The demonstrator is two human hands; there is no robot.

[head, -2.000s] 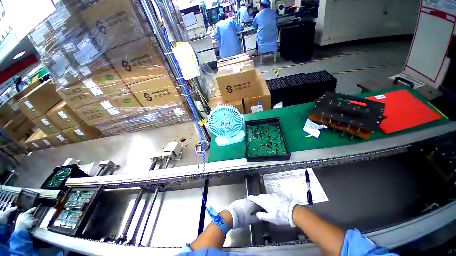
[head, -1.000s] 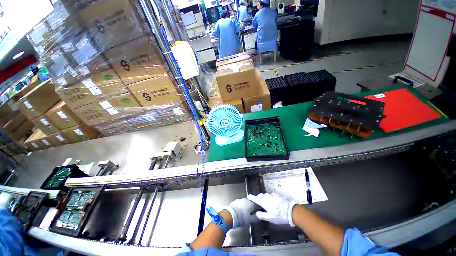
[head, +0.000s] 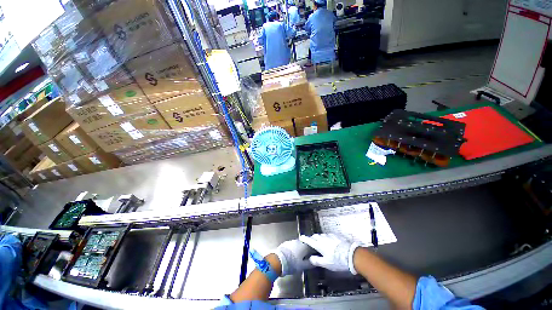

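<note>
My left hand (head: 293,257), in a white glove with a blue wrist strap (head: 264,264), rests over the conveyor line at the lower middle. My right hand (head: 333,252), also gloved in white, touches it, with its fingers over the left hand. No object shows in either hand; the fingers overlap, so their pose is partly hidden. A white record sheet (head: 345,223) lies on the line just beyond my right hand, with a black marker pen (head: 373,224) on it. A circuit board in a dark carrier frame (head: 94,253) sits on the line at the left.
Conveyor rails (head: 272,208) run left to right. On the green mat (head: 360,174) stand a light blue fan (head: 273,149), a black parts tray (head: 322,168), a black-and-brown fixture (head: 419,137) and a red sheet (head: 497,132). Another person's blue sleeve (head: 8,266) is at the left edge.
My hands have not visibly moved. At the far left, the other person's gloved hands have left the view, and a second dark frame stands beside the first carrier.
</note>
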